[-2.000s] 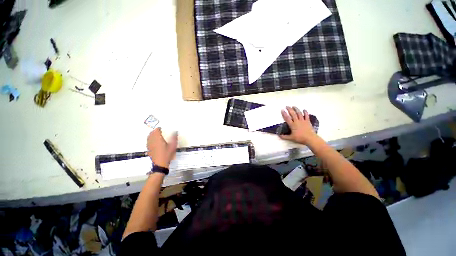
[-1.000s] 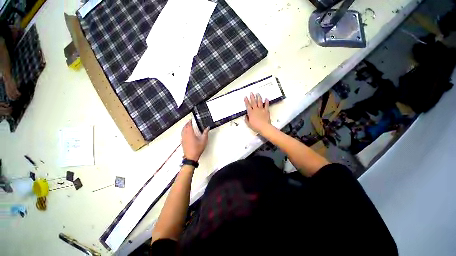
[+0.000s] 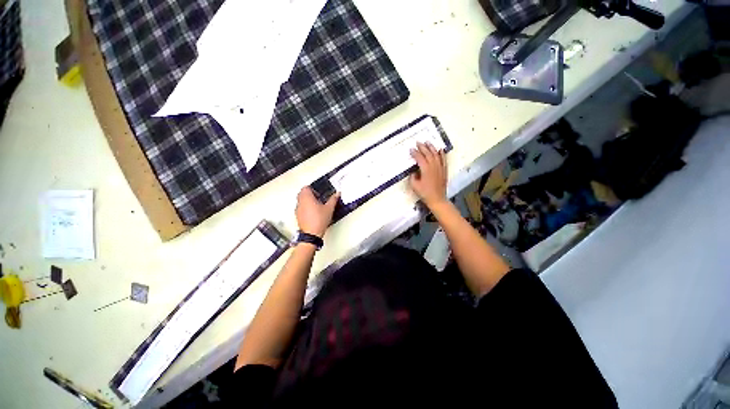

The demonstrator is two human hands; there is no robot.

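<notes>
A short white strip pattern (image 3: 372, 168) lies on a dark plaid stack (image 3: 416, 125) near the table's front edge. My left hand (image 3: 316, 212) is on the stack's left end, thumb and fingers around its corner. My right hand (image 3: 430, 172) rests on the right part of the pattern, fingers spread over its lower edge. To the left, a long strip pattern (image 3: 196, 315) lies on long plaid strips (image 3: 274, 232). The fingers' undersides are hidden.
A large plaid block (image 3: 344, 88) with a shaped white piece (image 3: 240, 72) lies ahead, a brown strip (image 3: 120, 152) along its left. The cutter's base plate (image 3: 532, 72) stands right. Paper (image 3: 68, 224), yellow item (image 3: 11, 290) and marker (image 3: 76, 389) lie left.
My left hand has moved from the long strip to the short stack's left end. The short stack now lies slanted, its pattern laid along it. The view has turned.
</notes>
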